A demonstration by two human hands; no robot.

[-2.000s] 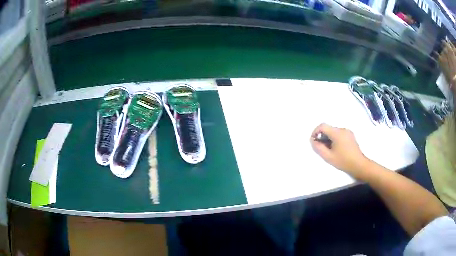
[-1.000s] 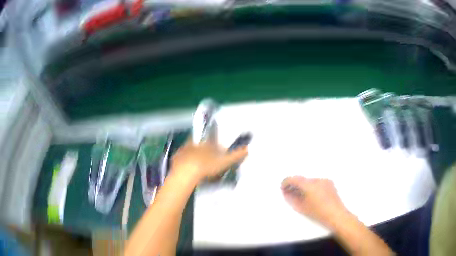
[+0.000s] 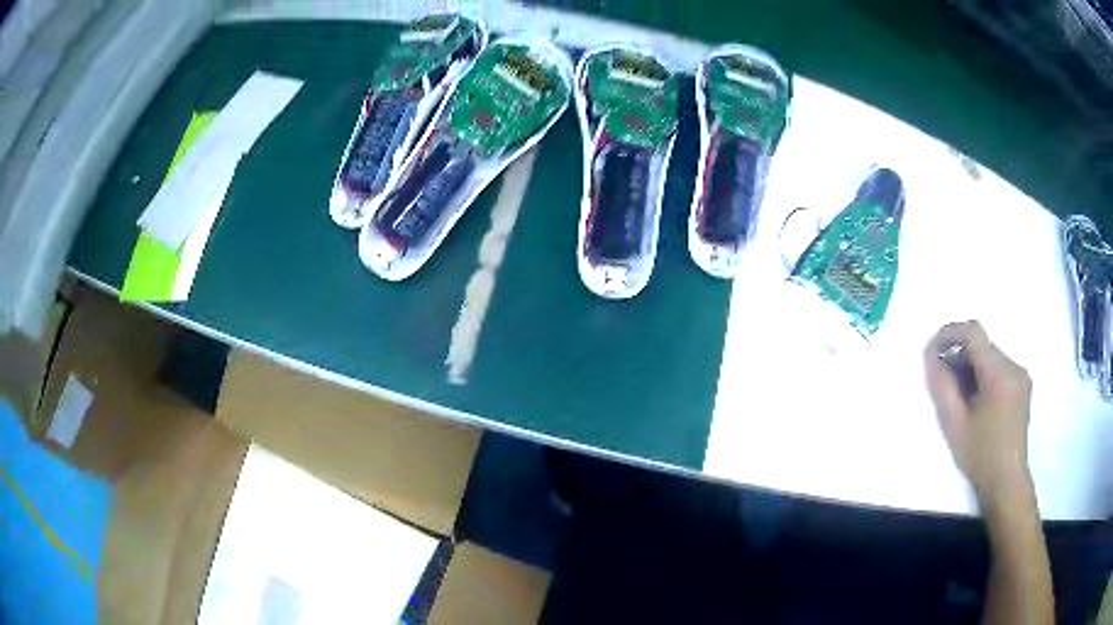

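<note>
A green circuit board [image 3: 860,256] lies on the white work sheet [image 3: 793,403], with a dark part at its far end and a thin wire loop at its left. Any white housing under it cannot be told from the sheet. My right hand [image 3: 980,397] is to the right of and nearer than the board, not touching it. Its fingers are closed around a small dark tool [image 3: 961,370], mostly hidden. My left hand is out of the picture. A half-assembled unit [image 3: 736,165] with green board and dark handle lies at the sheet's left edge.
More open units [image 3: 629,171] lie to the left on the green bench [image 3: 586,379]. Green and white label slips [image 3: 201,195] are at the left end. Other units [image 3: 1092,299] are at the right edge. An open carton [image 3: 348,415] with a white sheet inside stands below the bench's front edge.
The view has swung left and down. My left hand came in over the sheet's left side and has left the picture. Another unit now lies beside the left ones, and a board lies on the sheet.
</note>
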